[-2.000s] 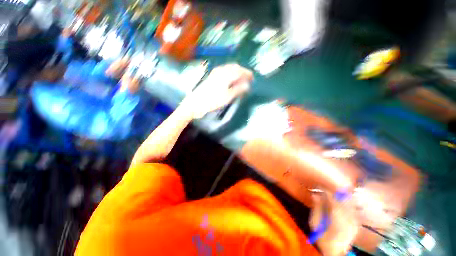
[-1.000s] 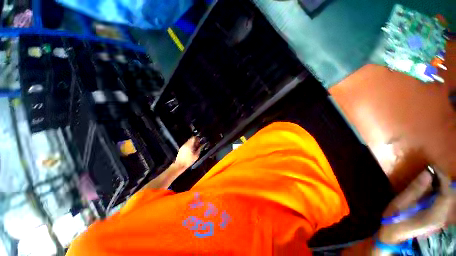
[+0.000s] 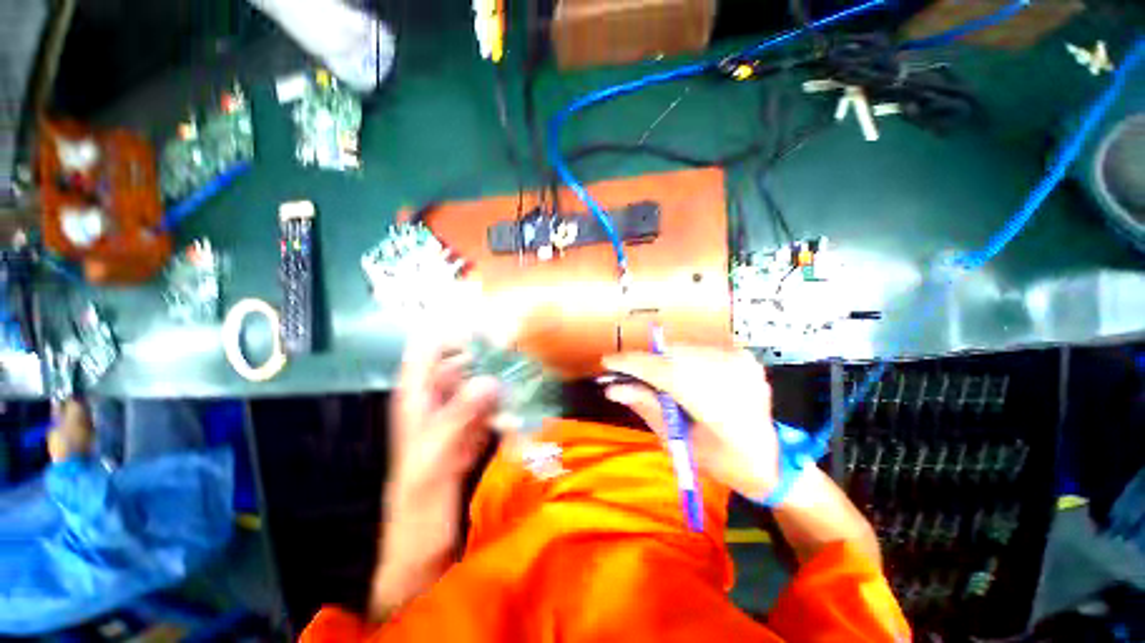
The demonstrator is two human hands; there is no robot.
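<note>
My left hand [image 3: 437, 408] holds a green circuit board [image 3: 515, 383] in front of the orange-brown test fixture [image 3: 678, 214]; the board is blurred. My right hand [image 3: 716, 408] holds a blue marker pen [image 3: 679, 446], which points down towards my body, at the fixture's front edge. A blue strap [image 3: 791, 462] is on the right wrist. The black connector bar [image 3: 628, 224] lies on the fixture, and a blue cable [image 3: 584, 189] runs down onto it. One board [image 3: 412, 266] lies at the fixture's left edge and another [image 3: 785, 295] at its right.
A remote control [image 3: 296, 276] and tape roll [image 3: 255, 339] lie left of the fixture. An orange-red box [image 3: 101, 201] and several boards [image 3: 329, 119] are further left. Black cables [image 3: 898, 82] lie at the back right. A slotted board rack [image 3: 935, 465] is below the bench. Another person's blue sleeve [image 3: 113, 528] is at left.
The view has swung from the rack back over the bench. My left hand has come from the dark rack to the fixture's front and now holds a board.
</note>
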